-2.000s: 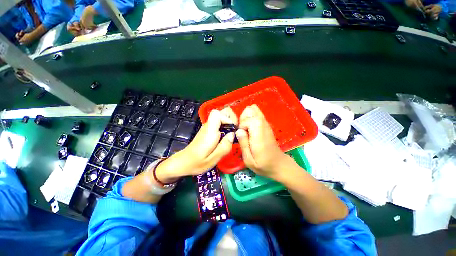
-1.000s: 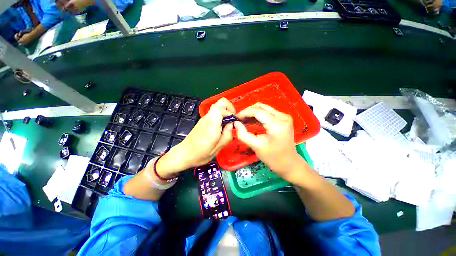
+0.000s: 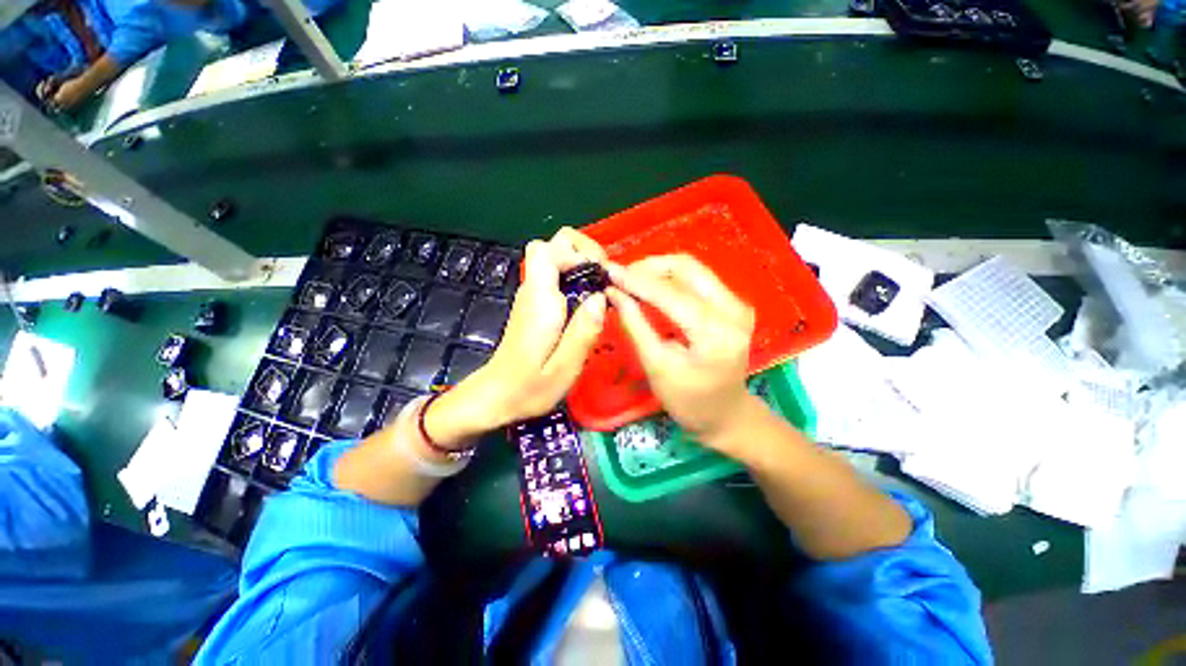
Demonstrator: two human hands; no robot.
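Note:
My left hand (image 3: 540, 341) holds a small black watch housing (image 3: 584, 280) between thumb and fingers, over the left edge of the red parts tray (image 3: 767, 280). My right hand (image 3: 689, 341) has its thumb and index fingertips pinched together at the housing's right side; whether a tiny part is between them is too small to tell. Dark specks lie in the red tray. The green parts tray (image 3: 633, 484) sits partly under it, with many dark specks. The black blister tray (image 3: 377, 362) at the left holds housings in several pockets.
A lit smartphone (image 3: 559, 494) lies between blister tray and green tray. A white foam pad (image 3: 832, 260) with a dark housing (image 3: 873, 293), white sheets (image 3: 962, 429) and a clear plastic bag (image 3: 1132, 306) lie at the right. Loose housings sit on the belt and at the left. Other people's blue sleeves show.
Both hands have stayed close together at the housing and moved slightly up in view. The right fingers have shifted from above the housing to its right side. Housings on the far belt have moved left.

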